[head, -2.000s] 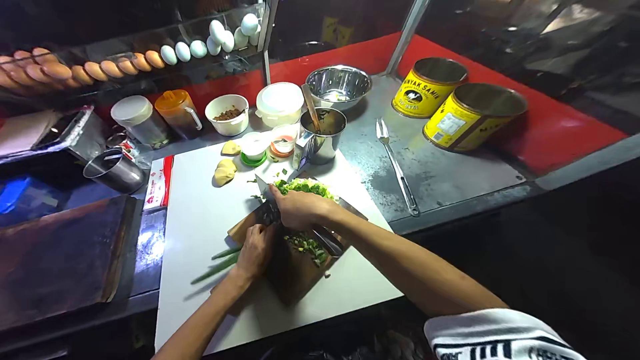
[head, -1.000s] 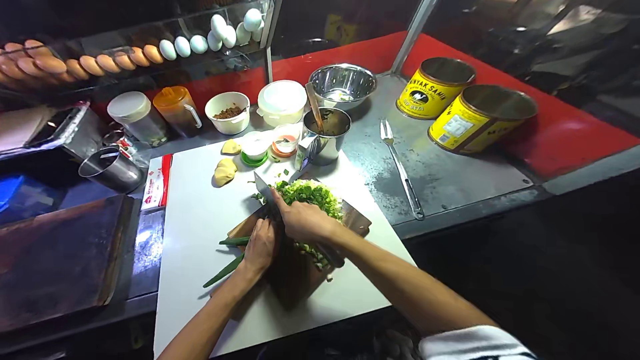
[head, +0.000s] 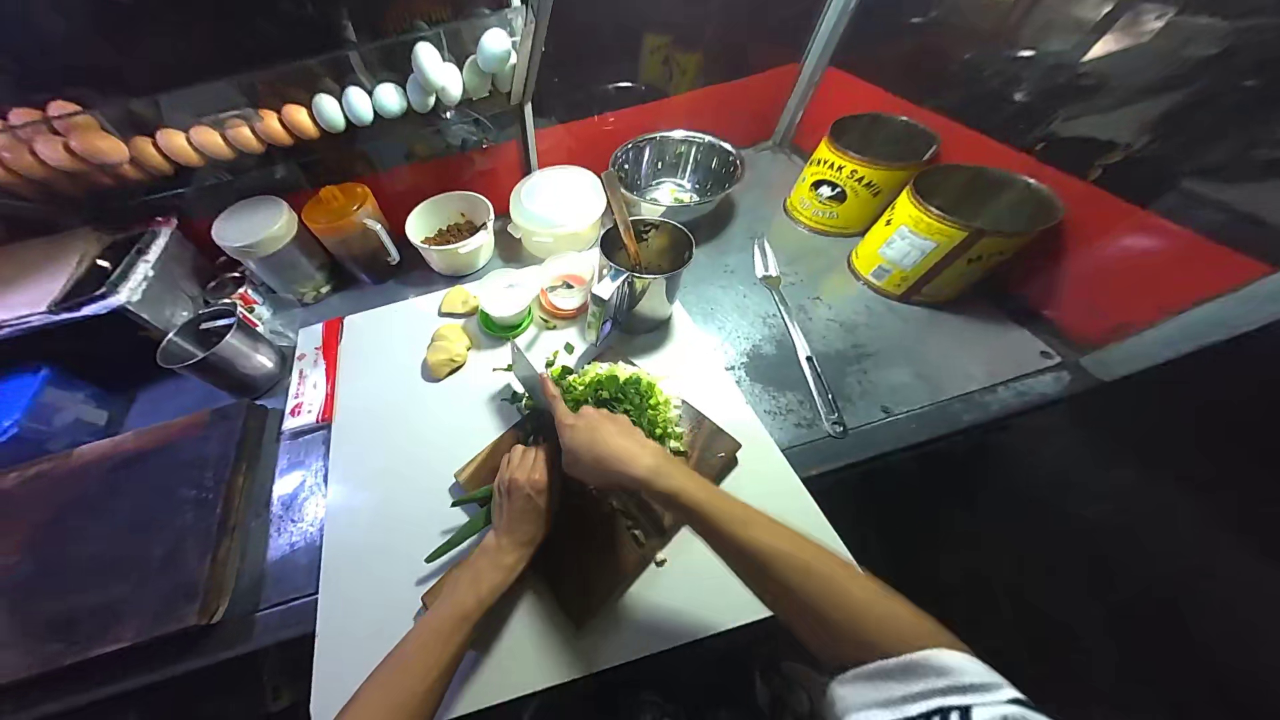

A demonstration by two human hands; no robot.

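Note:
My right hand (head: 602,440) grips a knife (head: 528,374), its index finger laid along the blade; the handle is hidden in the hand. Just left of it, my left hand (head: 522,495) holds green onion stalks (head: 462,534) against a wooden cutting board (head: 590,560). The stalks' green ends stick out to the left beneath the hand. Chopped green onion (head: 630,396) is heaped at the board's far side, beyond my right hand, with scattered bits nearer. The board lies on a white board (head: 385,500).
Beyond the heap stand a steel pot (head: 650,295) with a wooden-handled utensil, white tubs (head: 557,208) and a steel bowl (head: 678,170). Pale yellow pieces (head: 447,350) lie at the left. A two-pronged fork (head: 797,335) and yellow tins (head: 910,235) are at the right; eggs (head: 240,135) line a rack.
Two seconds ago my right hand covered part of the chopped heap; now more of the heap shows. My left hand still holds the stalks, beside the knife.

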